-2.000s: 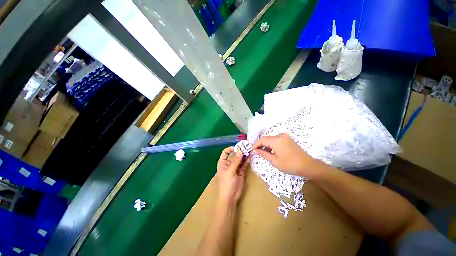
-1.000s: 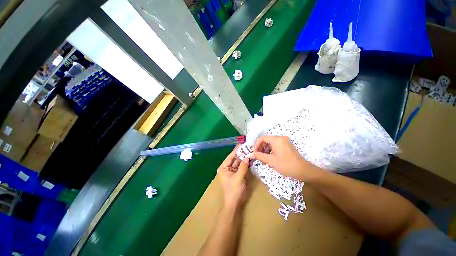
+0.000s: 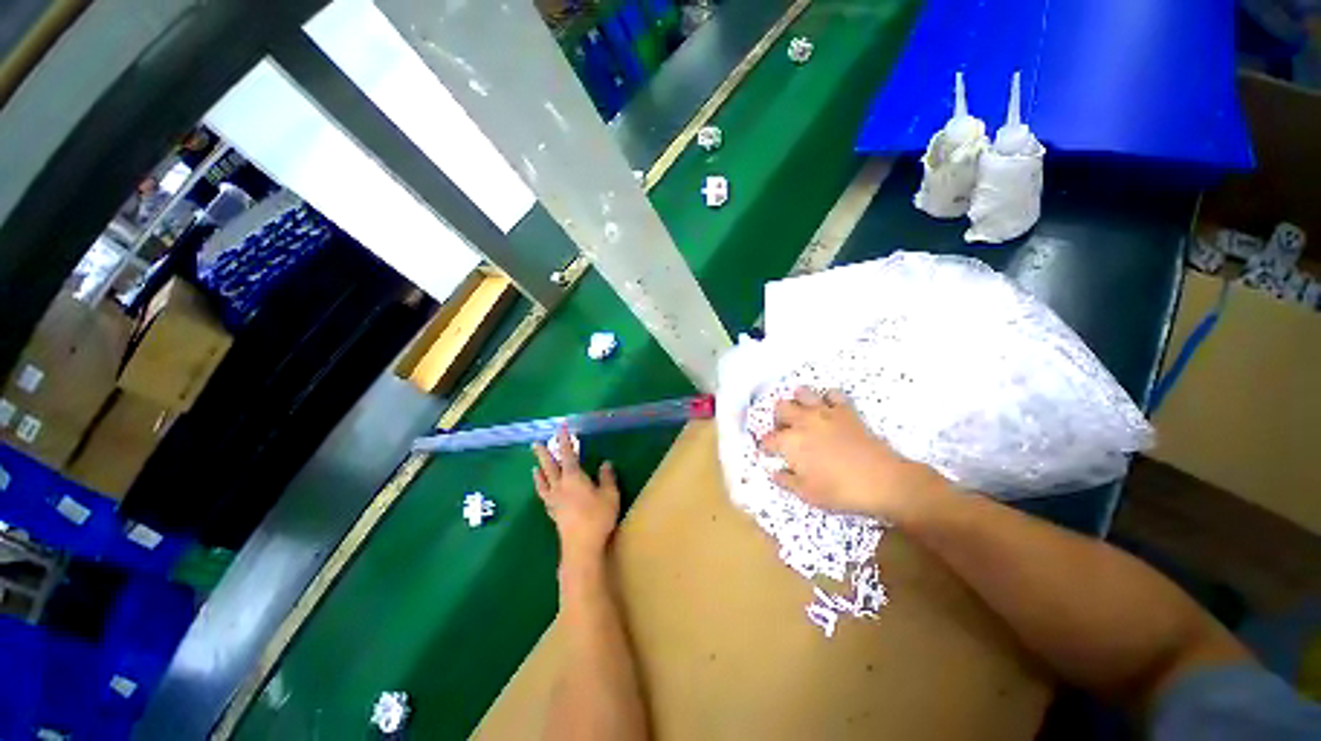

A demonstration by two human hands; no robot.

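My left hand (image 3: 581, 507) reaches over the green belt, thumb apart, fingertips at a white assembly (image 3: 562, 445) beside the clear stop bar (image 3: 638, 417). The fingers partly cover this assembly; I see no closed grip on it. My right hand (image 3: 833, 456) lies palm down on the small white parts (image 3: 826, 540) heaped at the mouth of the clear plastic bag (image 3: 985, 369). Whether its fingertips pinch a part cannot be told. Another white assembly (image 3: 601, 345) sits on the belt beyond the bar.
More assemblies ride the green belt (image 3: 333, 637), near one (image 3: 478, 508) and far ones (image 3: 716, 190). A pale post (image 3: 580, 188) rises beside the bar. Brown cardboard (image 3: 782, 673) lies under my forearms. Two wrapped bottles (image 3: 1005, 188), a blue sheet (image 3: 1101, 87) and an open carton (image 3: 1246, 391) stand right.
My left hand has left the assembly held between both hands and moved left over the belt. My right hand has opened flatter onto the parts. Belt assemblies have shifted up and right; one now shows beyond the bar.
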